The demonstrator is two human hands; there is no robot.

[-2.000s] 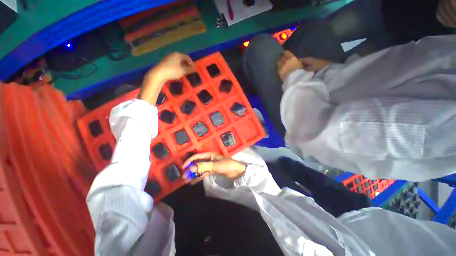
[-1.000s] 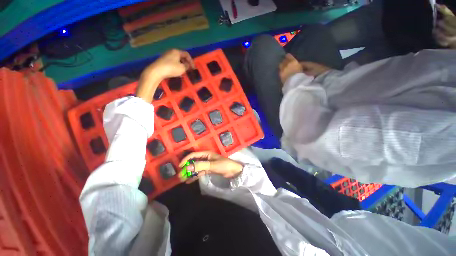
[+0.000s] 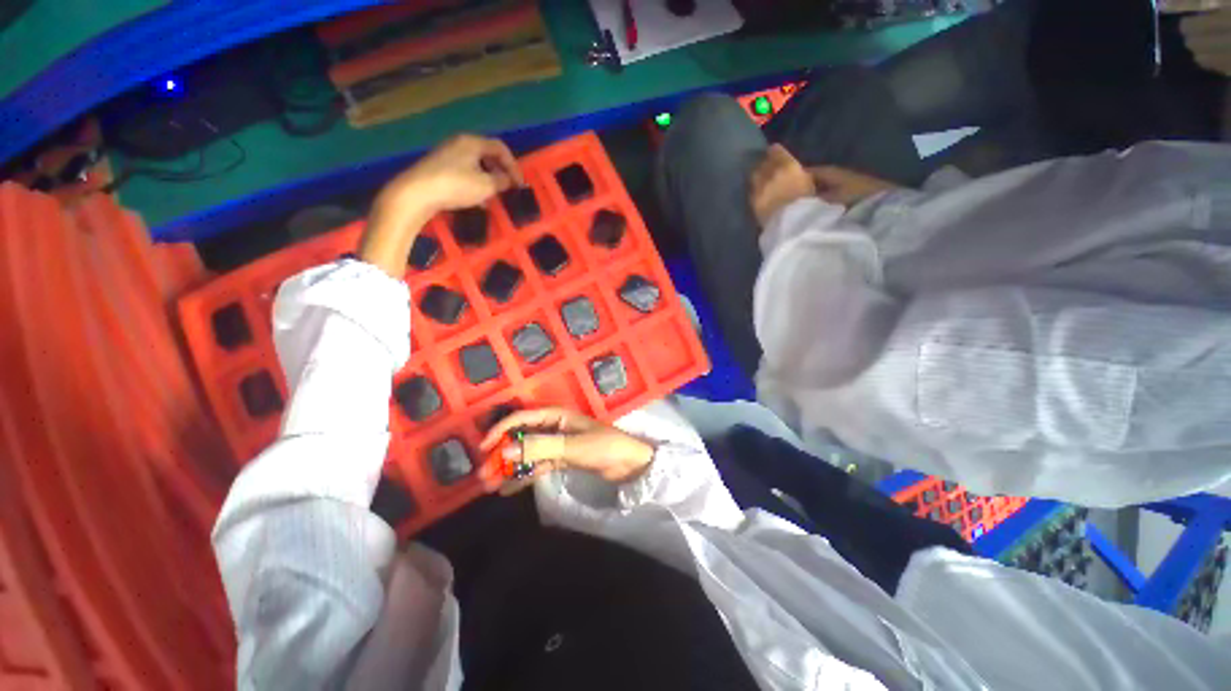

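Observation:
An orange-red compartment tray (image 3: pixel 567 392) lies tilted across my lap, with dark square devices in most visible pockets; one device (image 3: pixel 610 374) lies near the front right. My right hand (image 3: pixel 574 450) is at the tray's near edge, its fingers closed around a small device (image 3: pixel 514 455) that glows red with a little green. The fingers hide most of it. My left hand (image 3: pixel 459 176) is at the tray's far edge, fingers bent down by a pocket with a dark device; its fingertips are unclear, so I cannot tell if they grip anything. My left forearm covers some pockets.
Stacked orange-red trays (image 3: pixel 95 432) rise at the left. A green bench (image 3: pixel 446 135) with a blue edge holds yellow-orange strips (image 3: pixel 439 61), cables and white paper (image 3: pixel 675 24). A seated person in a white smock (image 3: pixel 999 317) is close at the right. Another orange-red tray (image 3: pixel 959 502) shows lower right.
The glow in my right hand has gone from blue to green to red. The tray and both arms have shifted slightly left in view. Lights under the bench have changed colour to green.

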